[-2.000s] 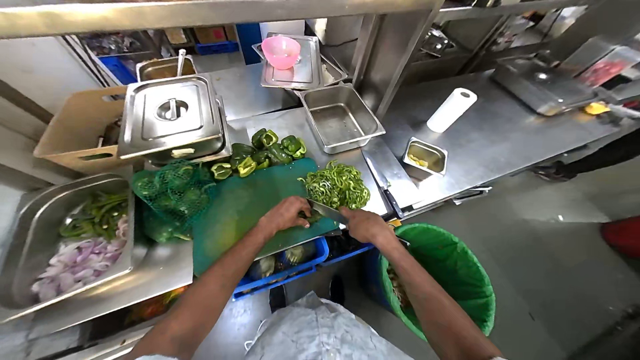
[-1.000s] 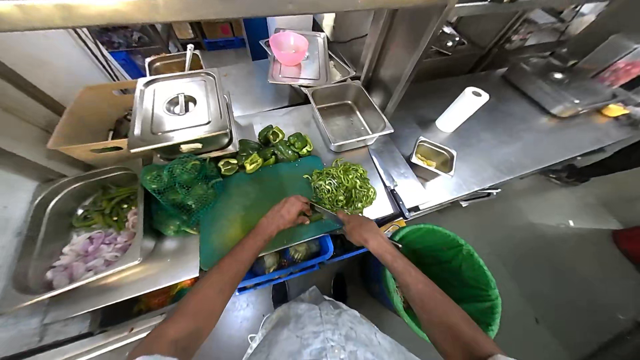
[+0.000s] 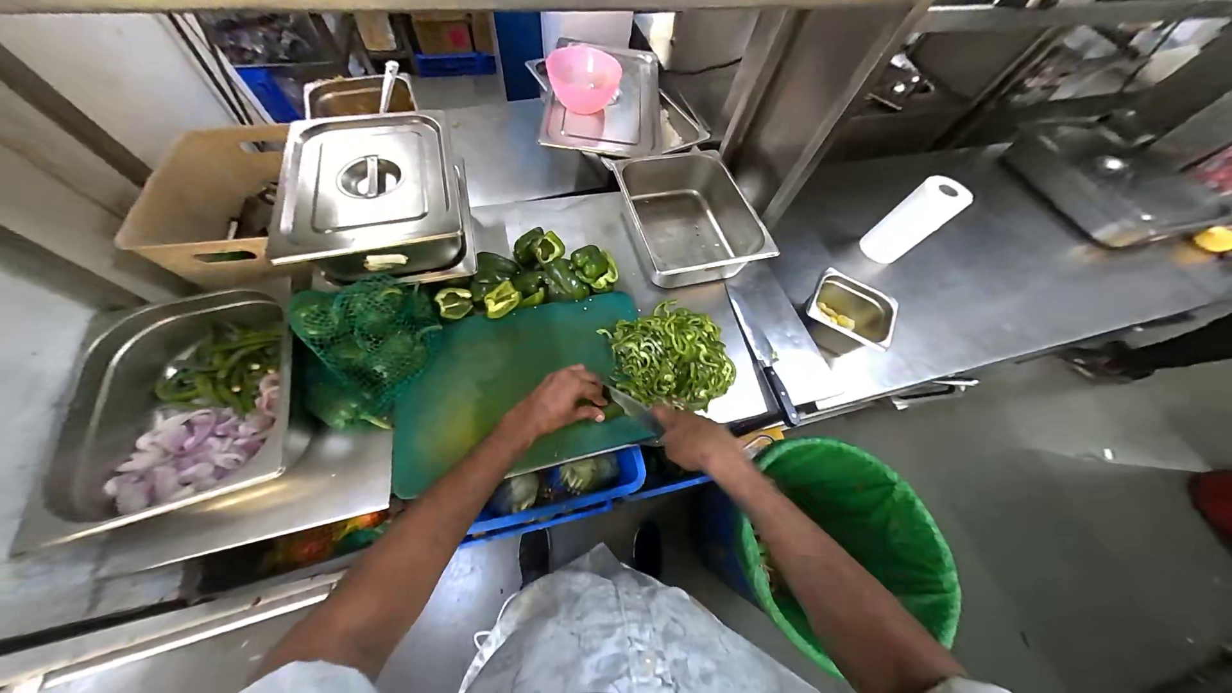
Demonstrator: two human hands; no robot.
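Observation:
A green cutting board (image 3: 500,385) lies on the steel counter. On its right part my left hand (image 3: 566,399) holds down a piece of green pepper (image 3: 612,408), largely hidden by the fingers. Closed around a knife's handle, my right hand (image 3: 695,438) keeps the knife blade (image 3: 630,404) against that piece. A heap of sliced green pepper (image 3: 672,356) sits just beyond the blade. Several hollowed green bell peppers (image 3: 529,274) rest along the board's back edge. Left of the board are whole peppers in a green net bag (image 3: 361,332).
A steel pan (image 3: 279,385) with sliced onion and green chillies stands left. Behind are a lidded steel container (image 3: 371,192) and an open steel pan (image 3: 693,212). A second knife (image 3: 760,351) lies right of the heap. A green-lined bin (image 3: 866,539) stands below, by my right forearm.

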